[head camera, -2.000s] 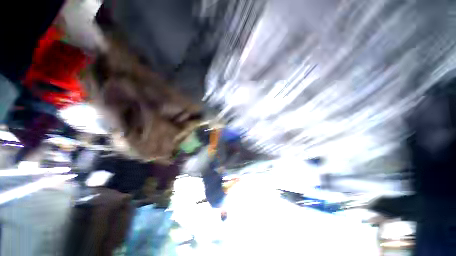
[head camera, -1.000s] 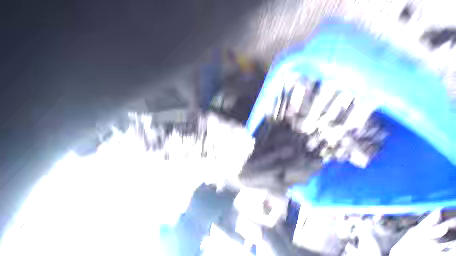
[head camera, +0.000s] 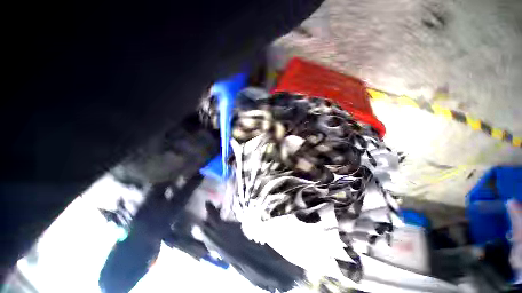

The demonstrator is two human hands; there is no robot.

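A large heap of black, white and grey patterned cloth (head camera: 309,160) lies in the middle of the view, its edges fanned in many layers. A red plastic basket (head camera: 326,86) is against its upper side, partly covered by the cloth. A bright blue upright piece (head camera: 225,120) stands at the heap's left. Dark cloth (head camera: 252,252) lies over a bright white area below. I cannot make out either of my hands; the picture is blurred and overexposed in places.
A large black shape (head camera: 103,68) fills the upper left. The grey floor (head camera: 446,51) carries a yellow-black line (head camera: 458,116) at the right. A blue object (head camera: 498,194), perhaps a crate, is at the right edge. A white box-like thing (head camera: 409,246) is at the lower right.
The view has swung sharply. The large blue container seen a second ago is gone from view, and the patterned heap, red basket and yellow-black line now show.
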